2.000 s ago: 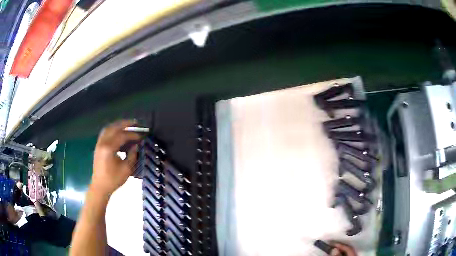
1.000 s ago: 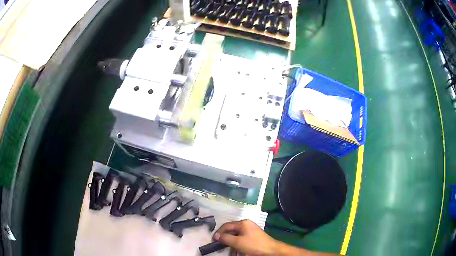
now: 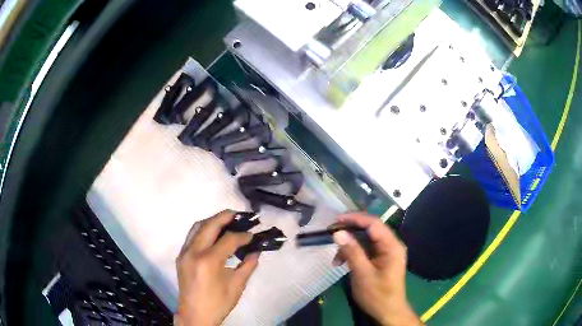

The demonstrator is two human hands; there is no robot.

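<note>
My left hand [image 3: 214,264] holds two small black angled parts [image 3: 260,242] with shiny silver tips, one above the other, over the pale ribbed foam sheet [image 3: 153,184]. My right hand [image 3: 376,267] holds a slim straight black bar [image 3: 316,238] between thumb and fingers. The bar's free end points at the left hand's parts, with a small gap between them. Several black angled handle housings [image 3: 246,149], each with a small bright dot, lie in a curved row on the sheet beyond my hands.
A silver-grey metal fixture [image 3: 408,127] with bolt holes and a yellow-green plate stands beyond the housings. A black mat [image 3: 96,255] with rows of small parts lies at lower left. A round black stool [image 3: 447,228] and a blue crate [image 3: 539,172] are at right.
The view has turned, and my left hand is back in the picture, now with two small parts. My right hand still holds the bar, now raised and facing the left hand.
</note>
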